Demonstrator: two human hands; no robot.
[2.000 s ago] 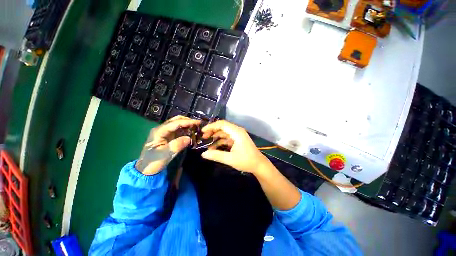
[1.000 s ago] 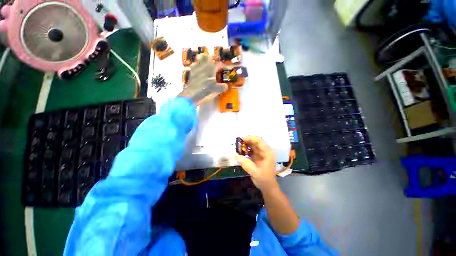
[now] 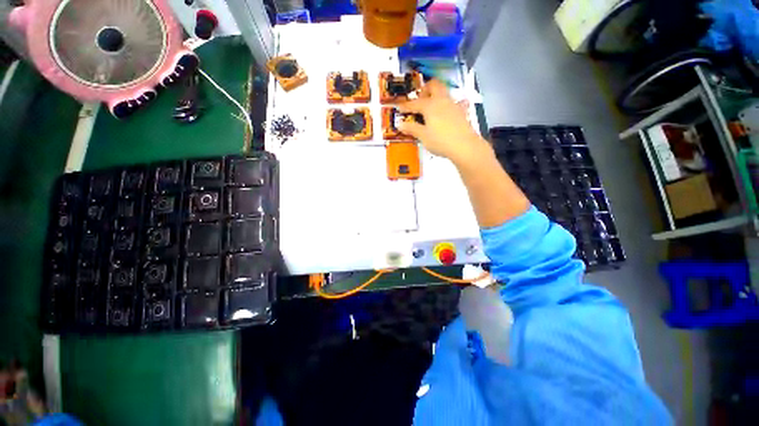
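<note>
My right hand (image 3: pixel 439 121) is bare and reaches over the white machine plate (image 3: pixel 358 195). Its thumb and fingers close around a small module with a white face (image 3: pixel 399 121), at the near right orange fixture (image 3: pixel 389 125). The fingers partly hide the module. Other orange fixtures with dark recesses stand beside and behind it, such as the near left one (image 3: pixel 349 124). An orange block (image 3: pixel 404 160) lies in front of my hand. My left hand is not visible; only a bit of blue sleeve shows at the bottom edge.
A black blister tray (image 3: pixel 215 260) with modules in some pockets lies left; another black tray (image 3: pixel 574 187) lies right. Small black parts (image 3: pixel 285 127) lie on the plate's left. The orange machine head (image 3: pixel 389 25) hangs above. A red emergency stop (image 3: pixel 446 254) is at the front edge.
My right hand has moved forward from the plate's front to the fixtures. My gloved left hand has withdrawn from the fixtures and out of view.
</note>
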